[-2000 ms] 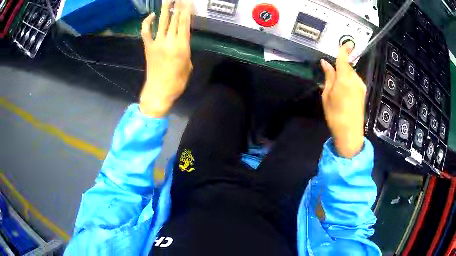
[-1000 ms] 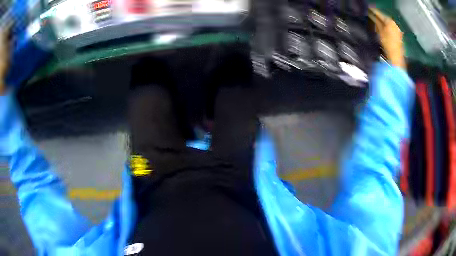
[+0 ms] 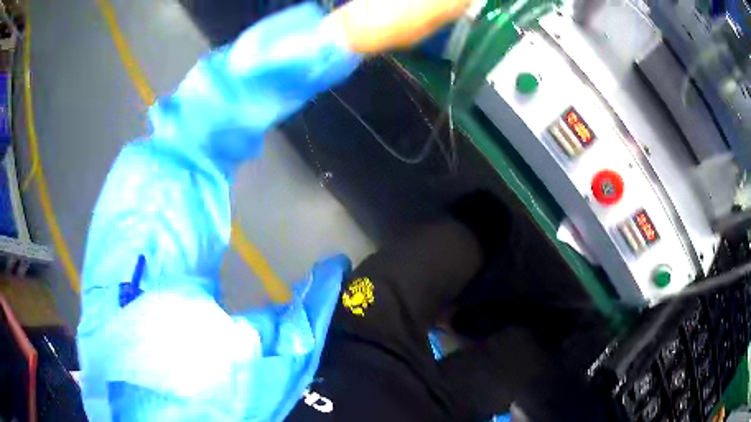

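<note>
The press machine's white-silver panel point(image 3: 534, 124) slants down the right side, with a red button point(image 3: 608, 188) between two lit red displays. A green button point(image 3: 527, 82) sits at its upper end and another point(image 3: 661, 276) at its lower end. My left hand point(image 3: 403, 22) is blurred at the top edge, left of the machine; its fingers are unclear. The black parts tray point(image 3: 675, 367) is cut off at the lower right, with ringed parts in its pockets. A small skin-toned patch at its lower right edge may be my right hand, too little to tell.
The green bench edge point(image 3: 515, 185) runs diagonally beside the panel. Thin clear cables point(image 3: 403, 157) hang near my left forearm. A grey cable crosses near the lower green button. My black-clothed lap is below. Grey floor with yellow lines and blue shelving lie at the left.
The view has swung left and tilted, so the machine now lies at the right. My left arm reaches up across the view. My right arm has dropped out of clear view.
</note>
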